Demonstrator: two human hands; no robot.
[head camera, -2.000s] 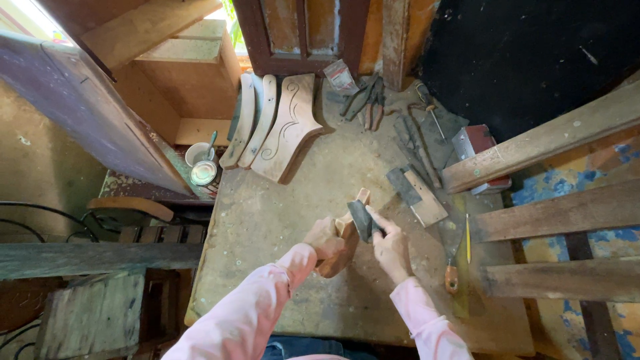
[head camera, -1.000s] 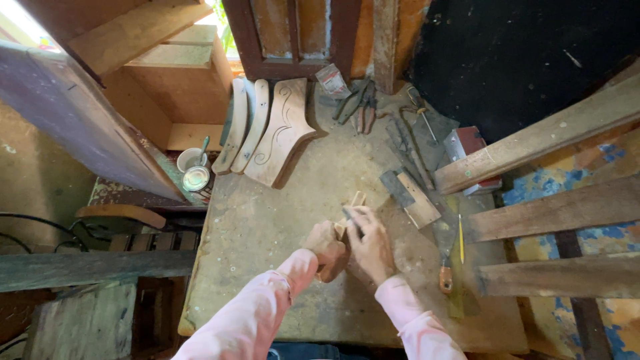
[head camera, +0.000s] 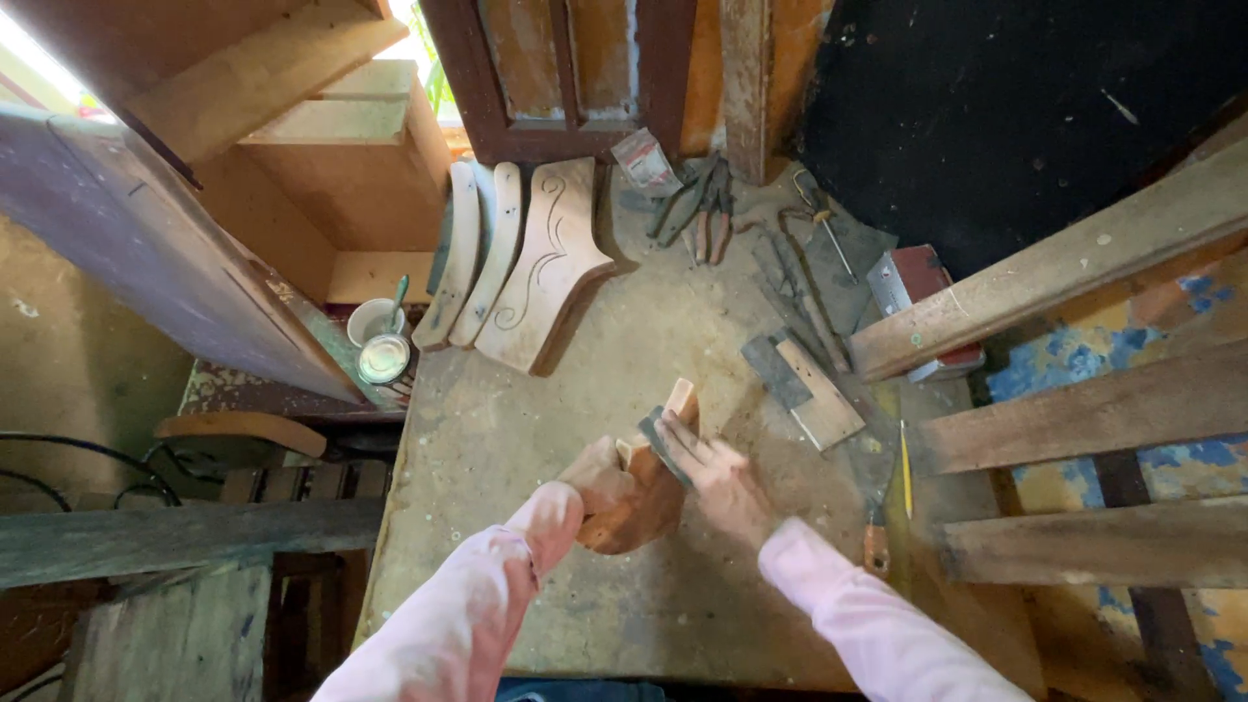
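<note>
Over the near middle of the worktable, my left hand grips a shaped wooden piece with a rounded lower end and narrow prongs pointing away from me. My right hand holds a dark, flat sheet or block, perhaps sandpaper, with its fingers pressing it against the piece's right side. The palm hides part of the dark item. To the right lies a light wooden block with a dark sheet.
Carved wooden panel and curved slats lie at the back left, near an open can. Pliers, a screwdriver, a putty knife and a yellow pencil lie rightward. Wooden slats border the right side.
The wooden piece has turned in my left hand, showing more of its broad face. My right hand has shifted to the piece's right side, and the dark item shows more than one second ago.
</note>
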